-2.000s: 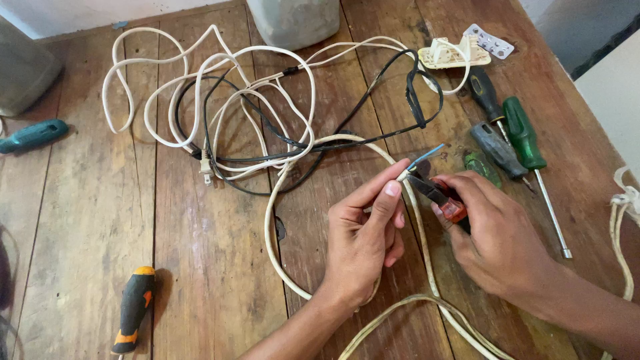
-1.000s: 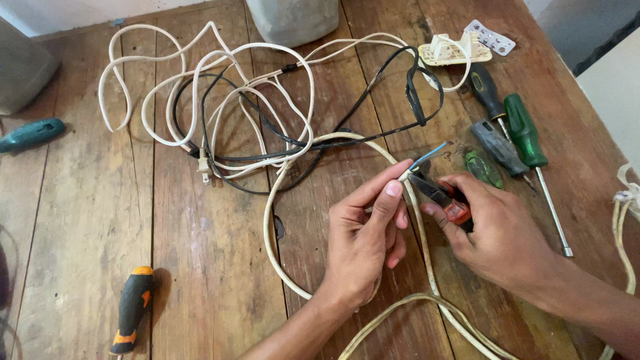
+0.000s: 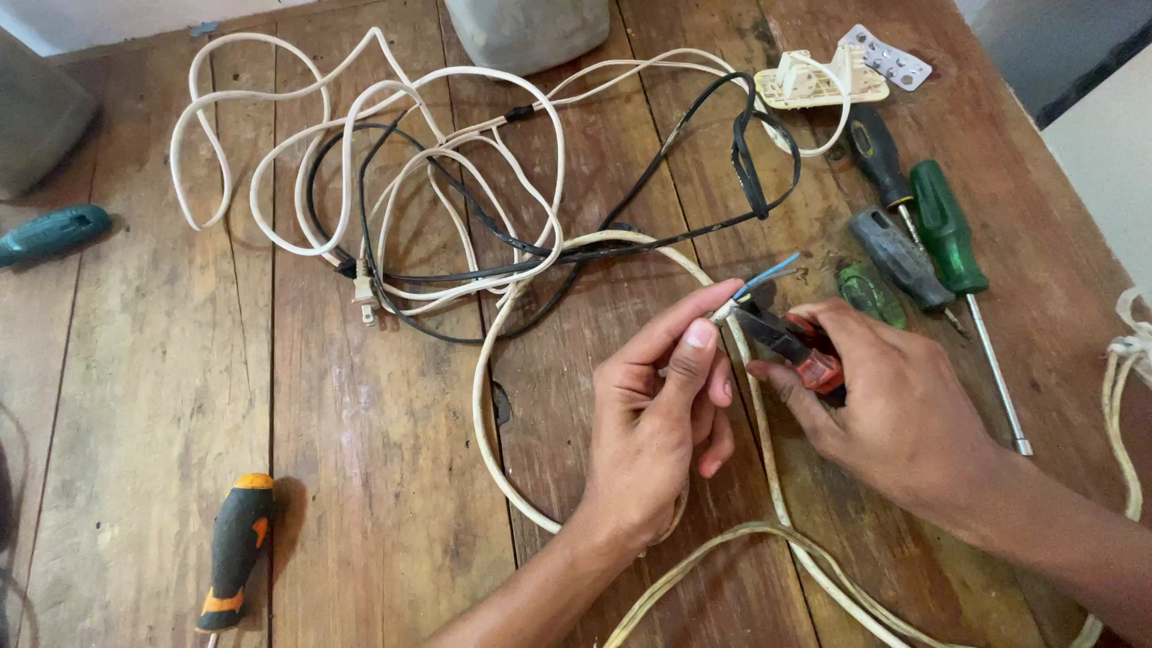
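Between the thumb and forefinger of my left hand is the end of a white-sheathed electrical cable. A blue insulated wire and a thin darker strand stick out of that end. My right hand grips pliers with red handles; their dark jaws are at the cable end, just beside my left fingertips. Whether the jaws are fully closed on it cannot be told. The off-white cable loops over the wooden table below both hands.
Tangled white cords with a two-pin plug and a black cord lie beyond my hands. Screwdrivers, one green, lie at right beside an off-white plastic socket part and a blister pack. An orange-and-black-handled screwdriver lies near left.
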